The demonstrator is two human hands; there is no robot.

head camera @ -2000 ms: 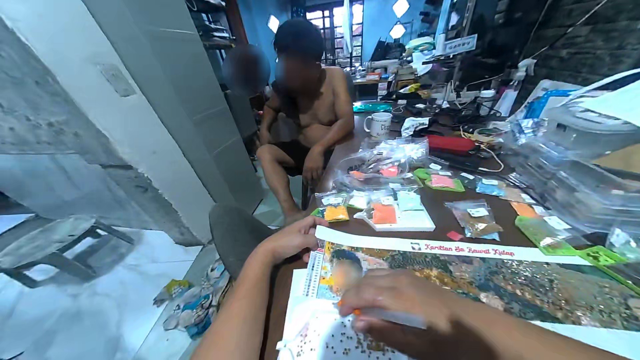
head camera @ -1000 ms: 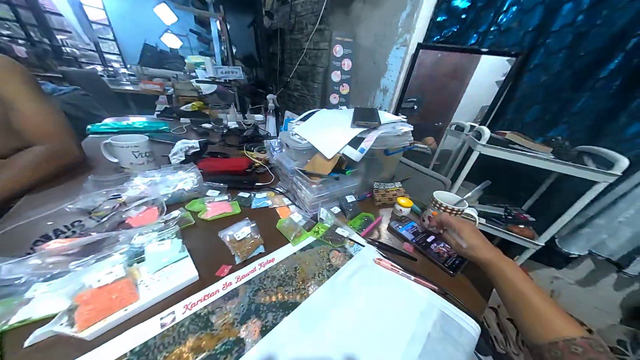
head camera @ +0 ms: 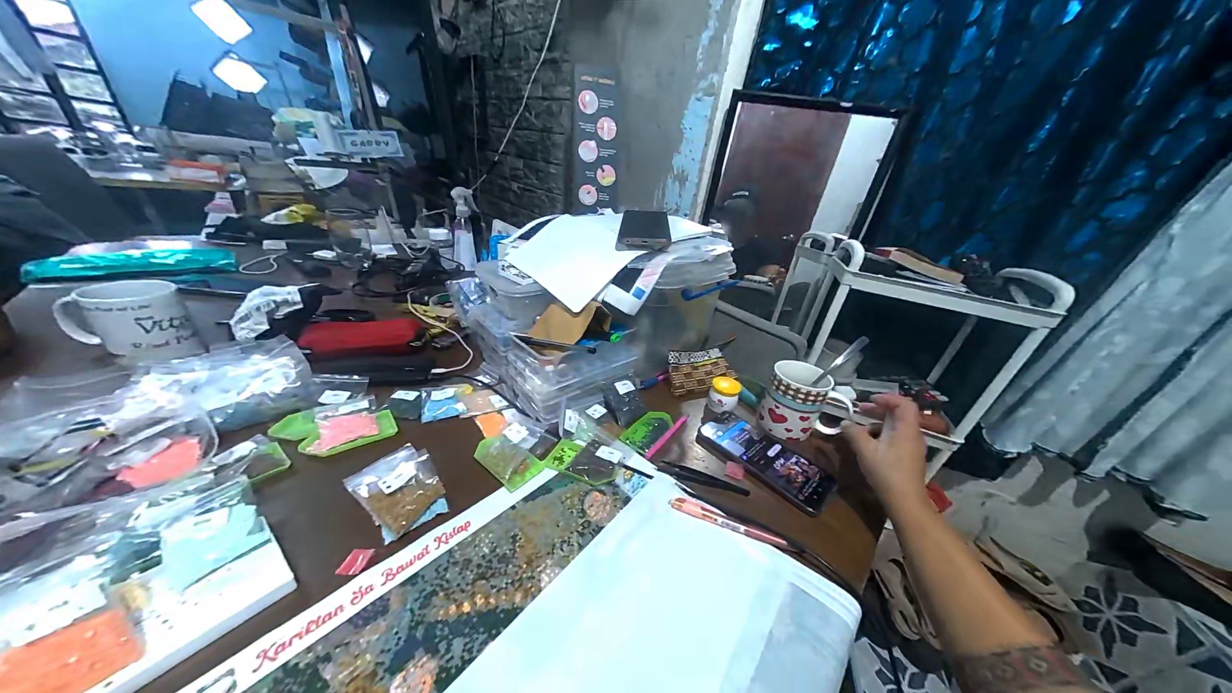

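My right hand [head camera: 887, 445] is at the handle of a ceramic mug with red hearts [head camera: 797, 402], thumb and fingers around the handle's outer side; whether they grip it is unclear. A spoon [head camera: 847, 358] stands in the mug. Left of the hand lies a smartphone [head camera: 767, 462] with its screen lit, beside a small yellow-lidded jar [head camera: 724, 393]. Nearer me, a diamond painting canvas [head camera: 462, 587] is partly covered by a white sheet [head camera: 664, 597], with a pink pen [head camera: 727, 523] on its edge. My left hand is out of view.
Bead packets [head camera: 395, 486] and green trays [head camera: 348, 430] lie left of stacked clear plastic boxes [head camera: 553, 380] topped with papers. A white mug [head camera: 140, 318] and red pouch [head camera: 361, 336] stand farther left. Beyond the table's right edge is a white cart [head camera: 948, 295].
The view has swung right from the canvas and beads. My right hand, over the canvas two seconds ago and by the phone one second ago, is now at the mug's handle.
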